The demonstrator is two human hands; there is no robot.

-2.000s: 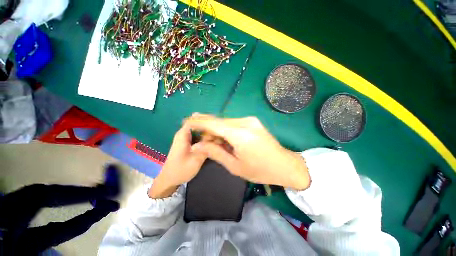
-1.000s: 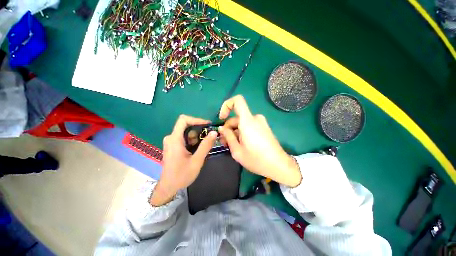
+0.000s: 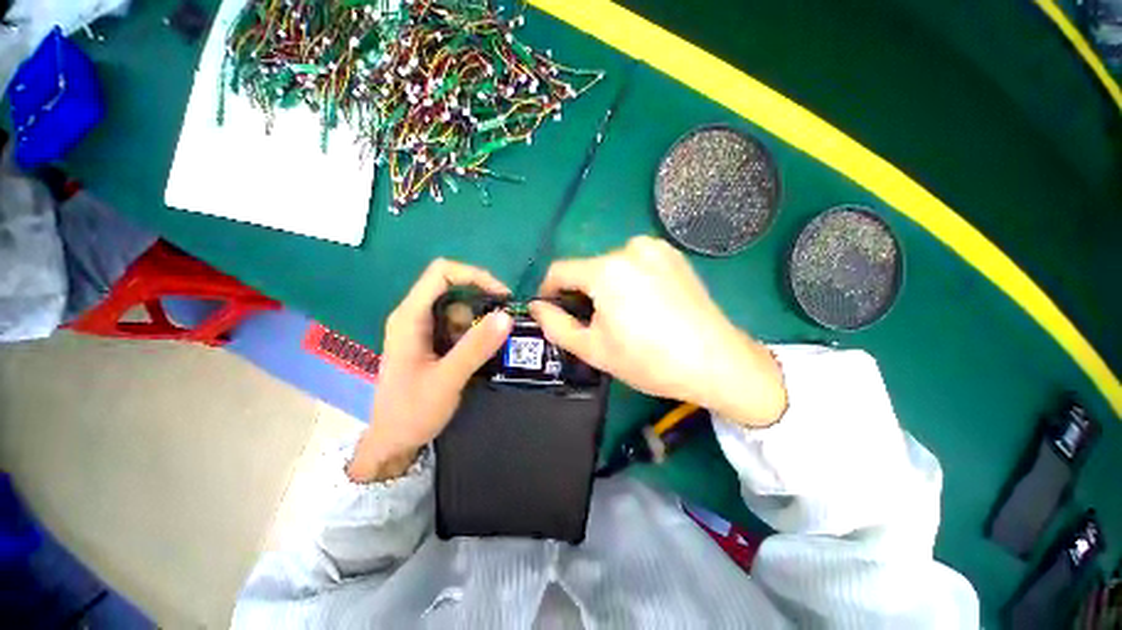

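A flat black device housing [image 3: 517, 462] lies in front of me, its matt lower part towards my body. A dark module with a white QR-code label [image 3: 525, 354] sits in the recess at its top end. My left hand [image 3: 433, 363] holds the housing's upper left side, thumb on the recess edge beside the module. My right hand [image 3: 646, 322] is at the upper right of the recess, fingers bent over its top edge. Both hands' fingertips are close together above the label. What lies under the right fingertips is hidden.
A pile of wired boards [image 3: 449, 92] lies on a white sheet [image 3: 271, 185] and the green mat. A thin dark stick [image 3: 578, 185], two screw dishes [image 3: 717, 190] [image 3: 844, 267] and black units [image 3: 1040, 486] at right. The electric screwdriver [image 3: 658, 437] is partly under my right forearm. Blue bin [image 3: 55, 99], red stool [image 3: 172, 295] at left.
My hands have parted from their earlier overlap, uncovering the recess. The QR label now shows, with the yellow wire seen a second ago no longer visible. The walking person's legs at left have gone.
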